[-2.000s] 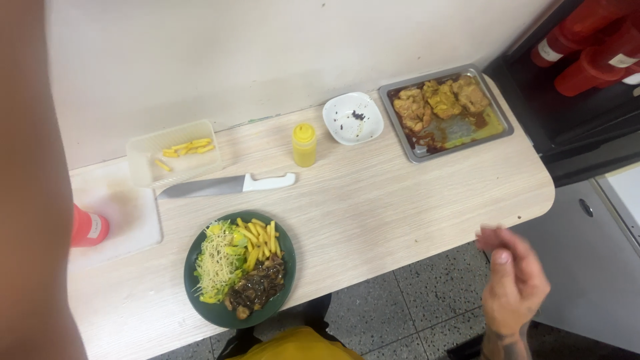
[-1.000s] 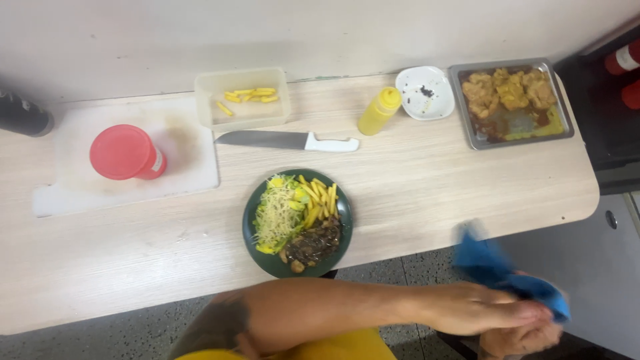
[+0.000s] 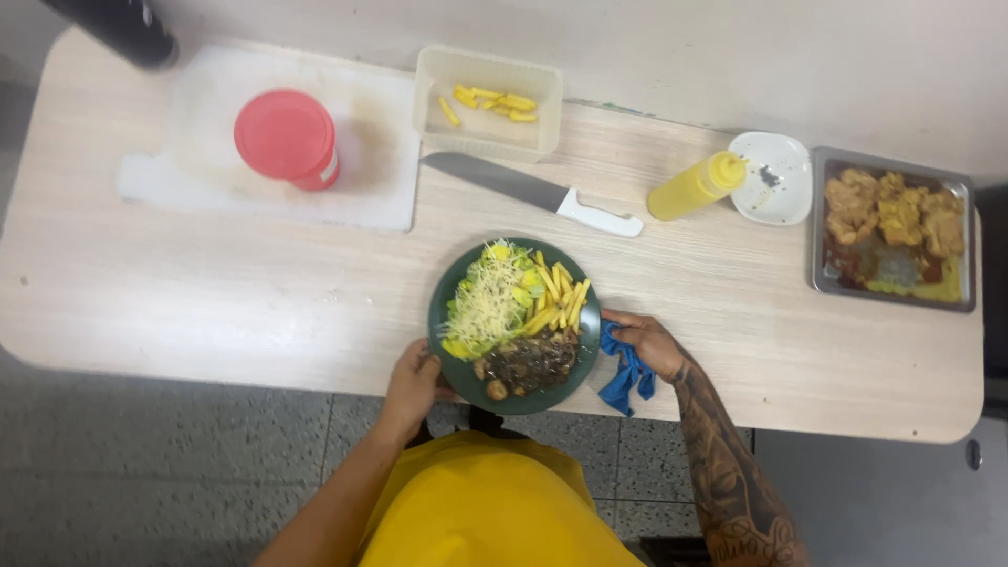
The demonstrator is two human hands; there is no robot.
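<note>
A round dark green plate [image 3: 516, 403] lies at the front edge of the table, bearing salad with grated cheese [image 3: 492, 303], French fries [image 3: 561, 293] and meat in dark sauce [image 3: 535, 362]. My left hand [image 3: 413, 386] grips the plate's left rim, its fingers partly hidden beneath it. At the right rim, my right hand [image 3: 646, 342] holds a crumpled blue cloth [image 3: 624, 374], with fingertips against the plate. Behind the plate lies a knife with a white handle [image 3: 600, 216], its blade pointing left.
A white cutting board [image 3: 213, 189] carries a red lidded container [image 3: 285, 135]. Along the wall stand a plastic tub of fries [image 3: 488, 146], a yellow squeeze bottle [image 3: 693, 189], a white bowl [image 3: 756, 201] and a metal tray [image 3: 817, 228] of cooked pieces. A dark cylinder [image 3: 134, 31] is at far left.
Both hands have come from the right, beyond the table's front edge, to the plate's two sides. The blue cloth has come with them and is now in my right hand.
</note>
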